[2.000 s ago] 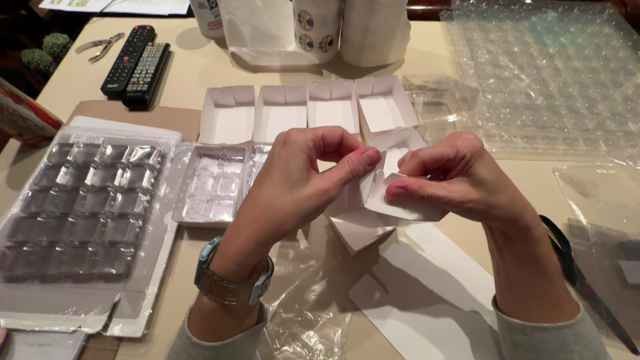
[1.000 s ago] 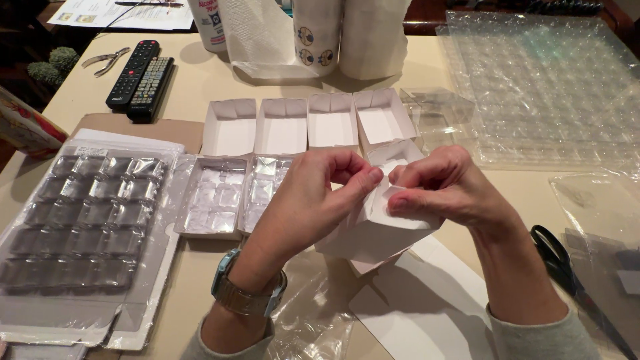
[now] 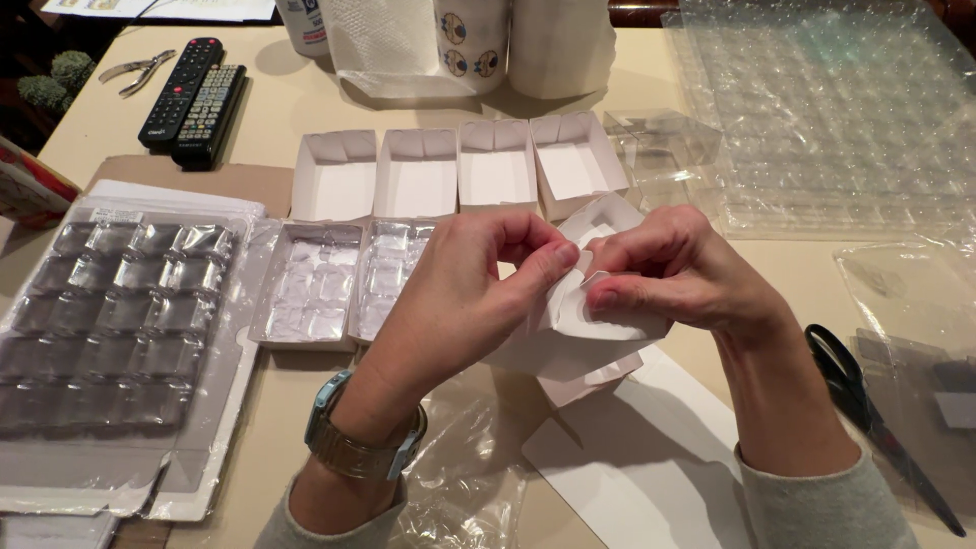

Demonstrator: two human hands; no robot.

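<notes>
Between my two hands is a partly folded white cardboard box. My left hand pinches its edge between thumb and index finger, while my right hand grips a flap near the same corner. Just behind stands a row of several open white boxes. In front of that row, two boxes hold clear plastic inserts, one at the left and another partly hidden by my left hand. Below my hands, a flat white card sheet lies on the table, with part of another white box above it.
Clear molded plastic trays lie at left. Remote controls and metal pliers sit behind them. Paper rolls stand at the back. Clear plastic sheets cover the back right; black-handled scissors lie at right. Crumpled clear film is in front.
The held box has turned, so more of its side shows than two seconds ago. Both hands remain close together on it. The second insert-filled box shows more than in the oldest frame.
</notes>
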